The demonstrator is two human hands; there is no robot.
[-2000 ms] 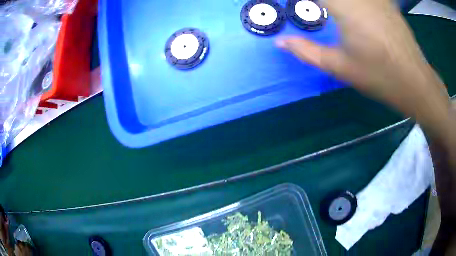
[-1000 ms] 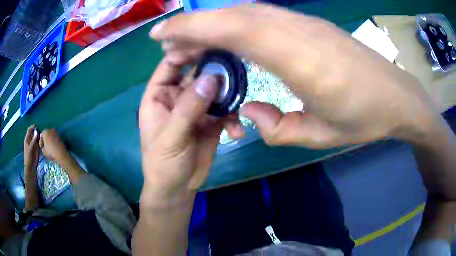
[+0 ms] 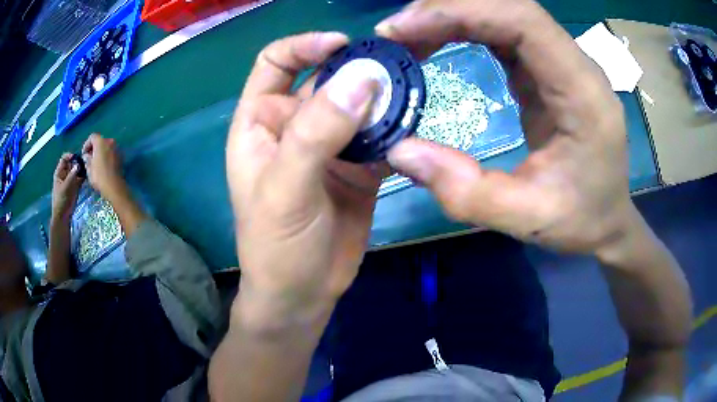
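Observation:
A round black disc (image 3: 407, 88) with a notched edge and a pale centre (image 3: 380, 77) is held up before me. My left hand (image 3: 295, 180) holds it from the left, thumb pressed on the pale centre. My right hand (image 3: 550, 161) spans its right side, fingertips at the top edge and thumb at the lower right edge. I cannot tell whether a small piece is between the fingertips. Behind the hands, a clear tray (image 3: 515, 144) holds a heap of small pale strips (image 3: 456, 110); my hands partly hide it.
Another worker's hands (image 3: 101, 169) hold a small dark part above a second clear tray (image 3: 96, 235) at left. Beyond are a blue tray of discs (image 3: 88, 89) and a red bin (image 3: 185, 11). White paper (image 3: 609, 56), cardboard (image 3: 656, 129) and a bag of dark parts (image 3: 698, 63) are at right.
Two seconds ago a hand was over discs in a blue tray. Since one second ago, my right fingers have come onto the held disc's edge, and the disc is higher in the picture.

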